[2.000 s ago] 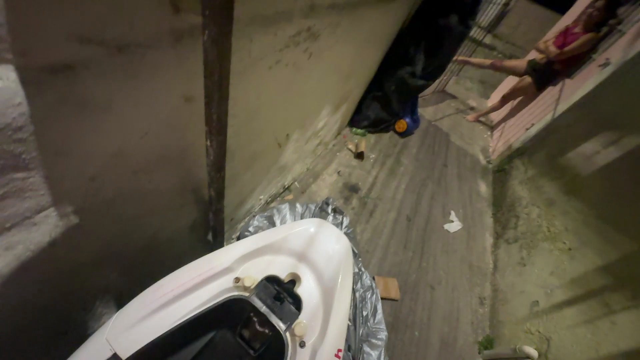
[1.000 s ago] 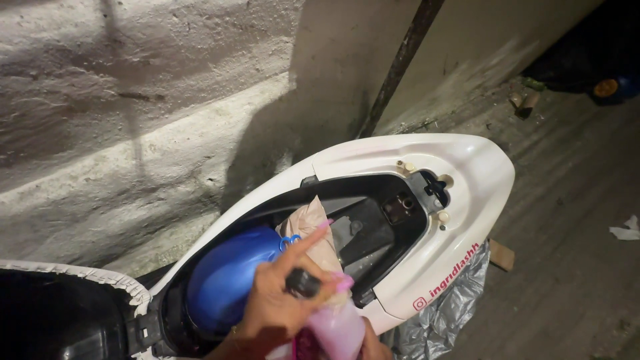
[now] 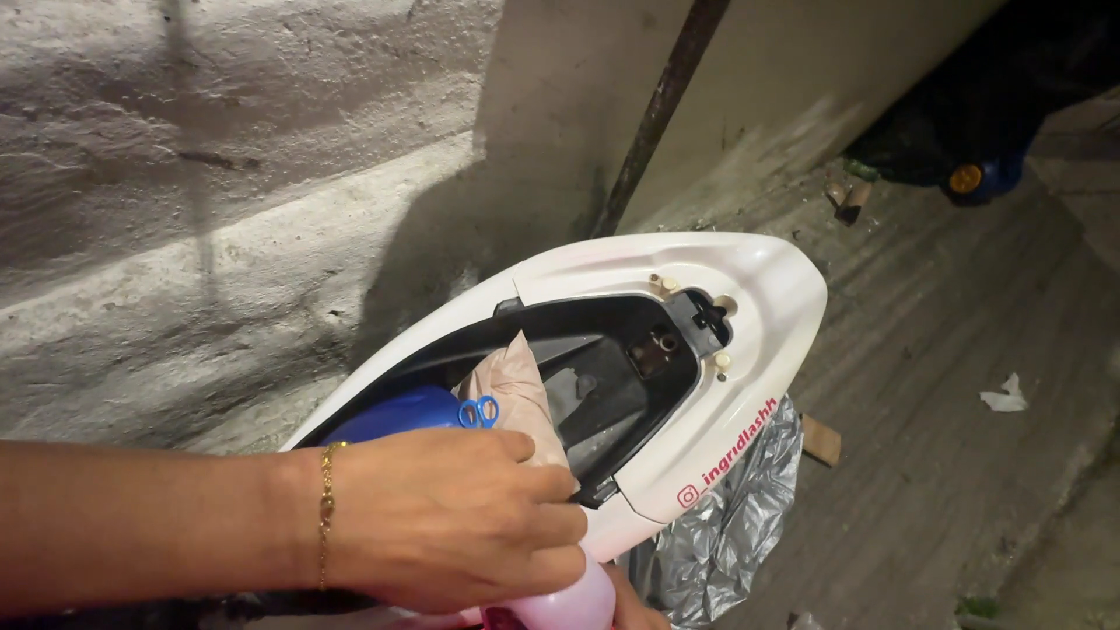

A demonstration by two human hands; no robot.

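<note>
My left hand [image 3: 464, 525], with a gold bracelet at the wrist, curls over a pink bottle [image 3: 573, 595]; its fingertips and the bottle's top are hidden. Fingers of my right hand [image 3: 634, 604] show at the bottle's right side, around its lower part. Beyond them is the open under-seat compartment [image 3: 604, 385] of a white scooter [image 3: 779, 280]. In it lie a rounded glossy blue object [image 3: 394, 416], blue scissor handles [image 3: 479, 411] and a beige plastic packet [image 3: 516, 385]. My left hand partly covers the blue object and packet.
A rough wall [image 3: 262, 219] runs close along the scooter's far side, with a dark vertical pipe [image 3: 665, 114]. Crumpled silver sheeting [image 3: 726, 542] hangs at the near side. On the floor are a wooden piece [image 3: 821, 440] and white scrap [image 3: 1004, 394].
The view has swung onto the compartment. One second ago, my left hand held a black cap with fingers spread above the pink bottle; now its fingers are curled over the bottle and the cap is hidden.
</note>
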